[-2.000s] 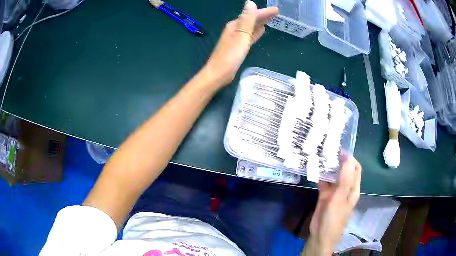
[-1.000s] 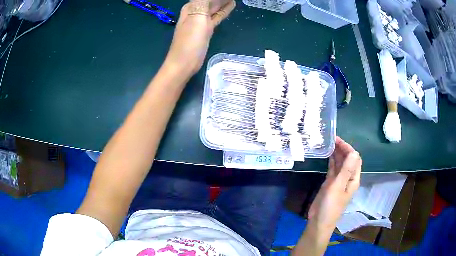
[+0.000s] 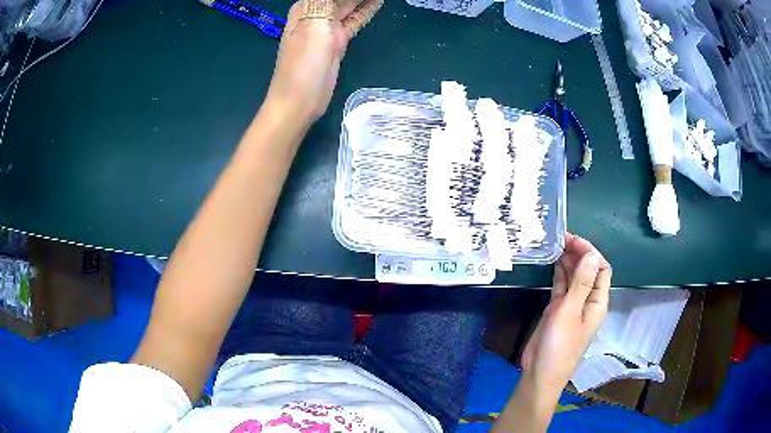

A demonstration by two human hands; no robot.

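A clear plastic tub (image 3: 341,203) sits on a small digital scale (image 3: 395,270), whose display edge shows at the bench's front edge. Thin metal pins (image 3: 389,173) lie in rows in the tub, with wavy white strips (image 3: 494,169) across them. One strip end hangs over the tub's front rim. My left hand (image 3: 325,42) is at the top edge, left of the tub and clear of it, partly cut off; I cannot see anything in it. My right hand (image 3: 575,309) is beside the tub's front right corner, fingers loosely curled, with nothing visible in it.
Blue-handled snips (image 3: 571,127) lie right of the tub, near a steel ruler (image 3: 615,97). A white tied bundle (image 3: 659,161) and tubs of white pieces (image 3: 706,161) are at the right. A blue craft knife (image 3: 249,15) and clear tubs (image 3: 549,19) are at the top.
My right hand has let go of the tub's front right corner. The scale display reading has changed. My left hand has drawn slightly left. The whole view has shifted a little.
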